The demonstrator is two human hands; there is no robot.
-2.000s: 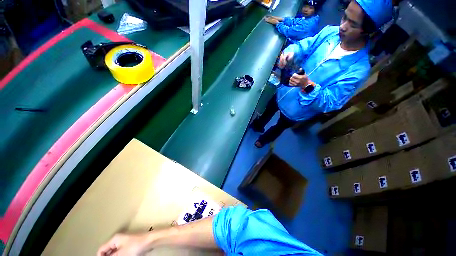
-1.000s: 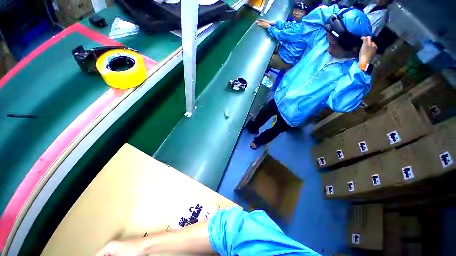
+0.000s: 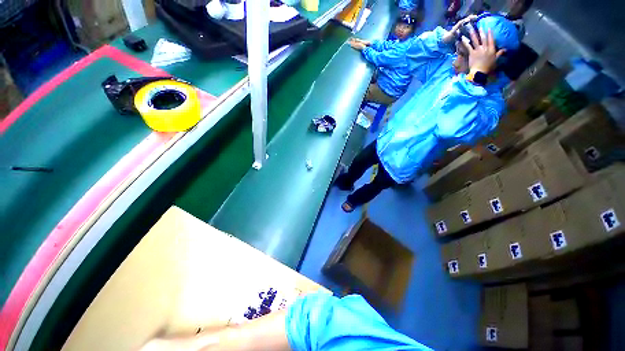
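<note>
A large tan carton lies close in front of me, cut off by the bottom edge, with dark print on its top near my sleeve. My right arm in a blue sleeve reaches across it from the right. My right hand is at the carton's surface, blurred and mostly cut off by the bottom edge, so its fingers cannot be made out. My left hand is out of the picture.
A yellow tape roll on a black dispenser and a thin dark tool lie on the green bench. A black ringed part lies on the lower green surface. An open carton, a standing person and stacked cartons are at right.
My right hand has sunk lower, further out of the picture. The standing person's hands have risen from the chest to the head. The view has shifted slightly.
</note>
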